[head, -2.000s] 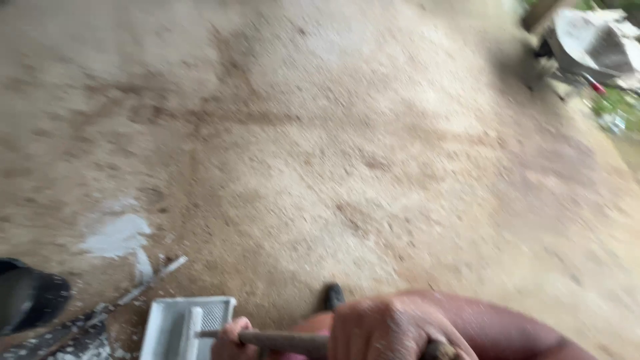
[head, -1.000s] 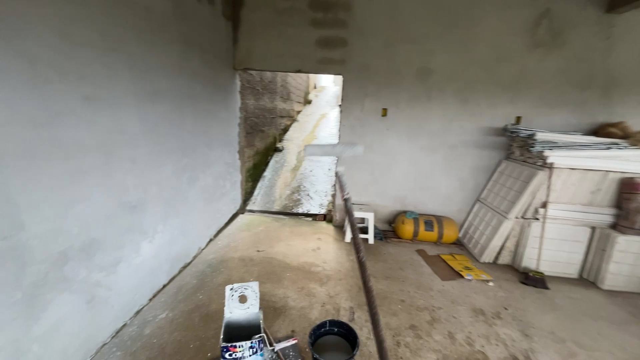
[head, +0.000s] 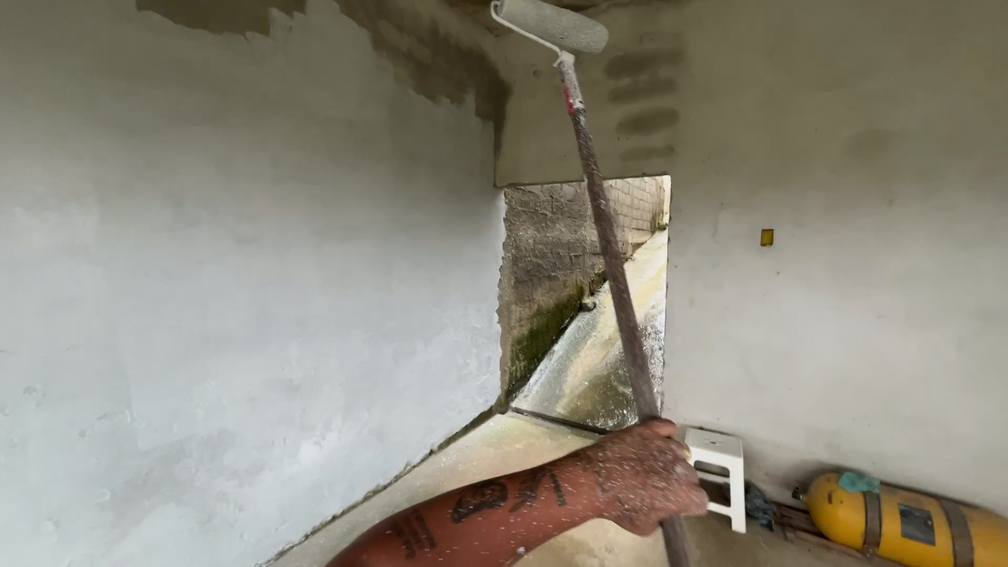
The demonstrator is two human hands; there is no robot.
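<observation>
My left hand (head: 654,476), speckled with paint, reaches in from the lower left with its fingers closed around a long brown pole (head: 618,291). The pole rises upright and tilts slightly left. At its top is a paint roller (head: 555,25) with a pale, paint-coated sleeve on a white wire frame, near the upper corner of the room. Whether the roller touches a wall cannot be told. My right hand is out of view, and the pole's lower end is cut off by the bottom edge.
A left wall (head: 260,236) with pale paint has darker bare patches at its top. Beyond a doorway, a sloping concrete path (head: 591,354) runs beside a block wall. A white plastic stool (head: 717,449) and a yellow cylinder (head: 890,512) with dark straps stand and lie by the back wall (head: 835,331).
The roller has gone from low by the tray, through the height of the doorway, to high near the wall corner. The view has swung up from the floor. My right hand has left view.
</observation>
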